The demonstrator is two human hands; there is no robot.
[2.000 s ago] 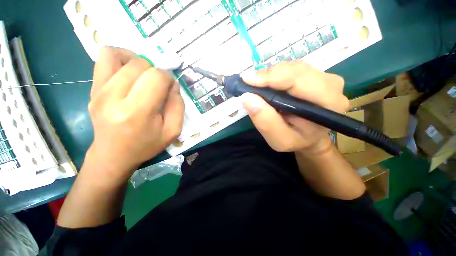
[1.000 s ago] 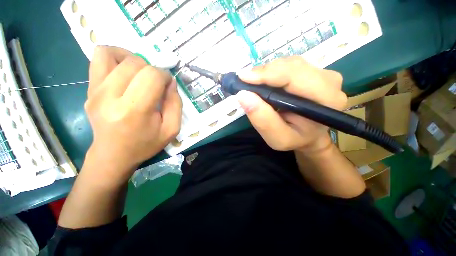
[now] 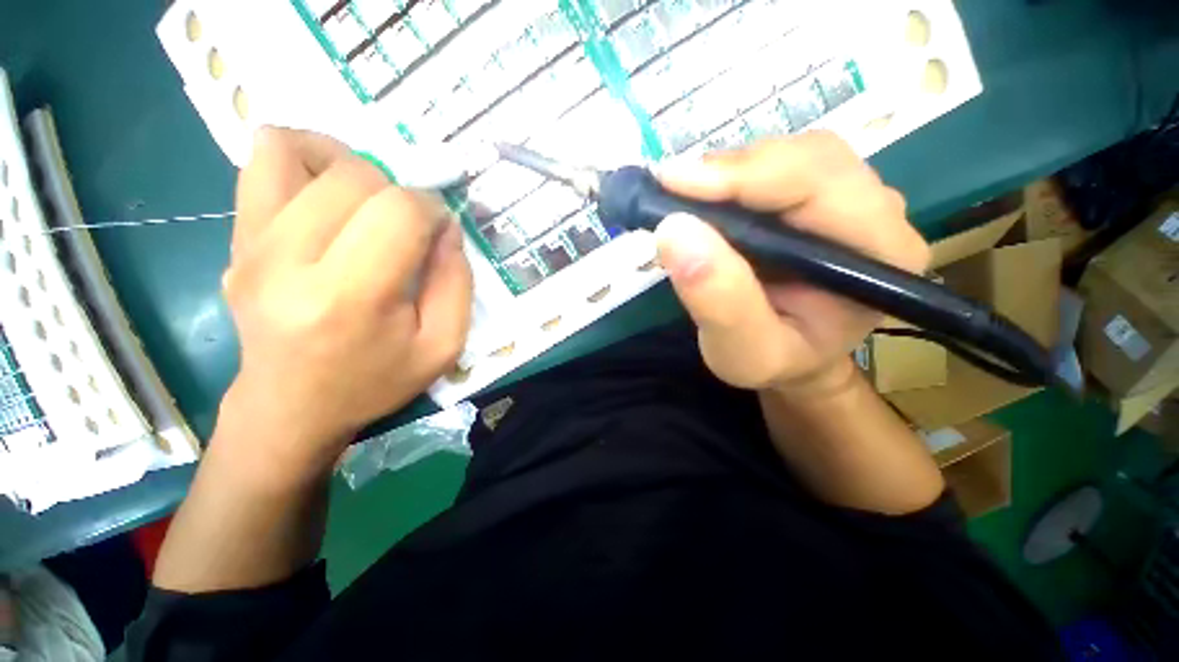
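A white tray (image 3: 934,78) with round holes along its edges lies under both hands. It holds a green PCB panel (image 3: 618,80) with rows of small units. My right hand (image 3: 802,259) grips the black soldering iron (image 3: 840,269). Its thin grey tip (image 3: 537,162) points left over the panel, a little right of my left fingers; contact cannot be told. My left hand (image 3: 349,278) is closed at the tray's left part. Solder wire (image 3: 155,223) runs from the left into it. The fingertips are washed out by glare, so the wire's end is hidden.
A second pile of white trays (image 3: 71,304) stands at the far left of the green bench (image 3: 155,65). A clear plastic bag (image 3: 411,444) hangs below the front edge. Open cardboard boxes (image 3: 1002,298) stand on the floor at right.
The iron and my right hand have moved slightly right, and the tip has drawn away from my left fingertips. The cord now shows curving below the handle. My left hand has barely moved.
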